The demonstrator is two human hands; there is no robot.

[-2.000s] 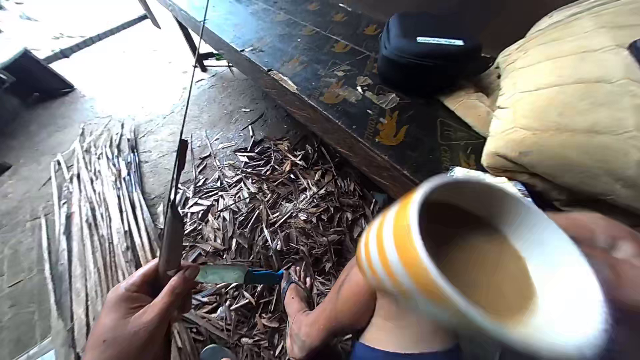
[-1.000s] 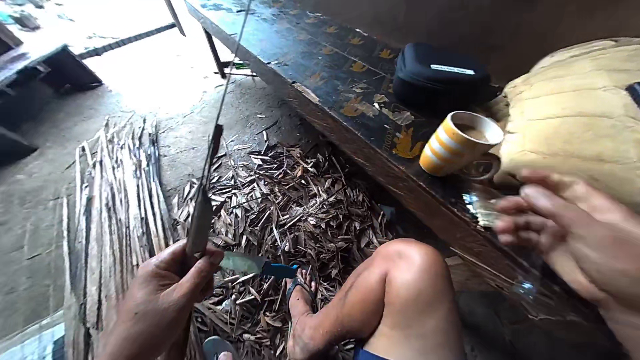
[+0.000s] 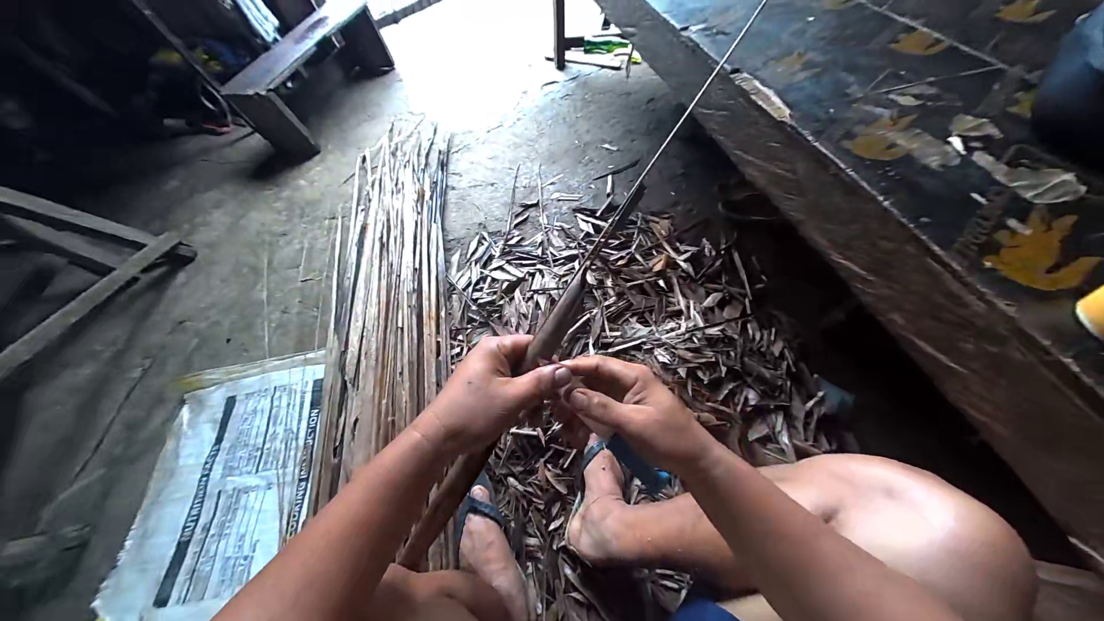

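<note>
My left hand (image 3: 496,384) is closed around a dark, dried palm frond or leaf stalk (image 3: 561,315). Its thin midrib runs up and to the right, past the table's edge. My right hand (image 3: 634,401) touches my left fingertips at the stalk's lower part, thumb and forefinger pinched together; whether it grips the stalk cannot be told. Just below my right hand, a blue object (image 3: 638,466) shows beside my sandaled foot. Under both hands lies a pile of dry leaf scraps (image 3: 673,302).
A bundle of long thin sticks (image 3: 388,302) lies left of the scraps, beside a printed sack (image 3: 233,483). The dark patterned table (image 3: 862,198) runs along the right, with part of a yellow mug (image 3: 1092,310) at the frame's edge. A low wooden bench (image 3: 293,52) stands at upper left.
Two seconds ago my right hand was at the striped mug; one second ago the mug stood on the table with that hand apart from it. My right hand has since joined my left. The view has swung left.
</note>
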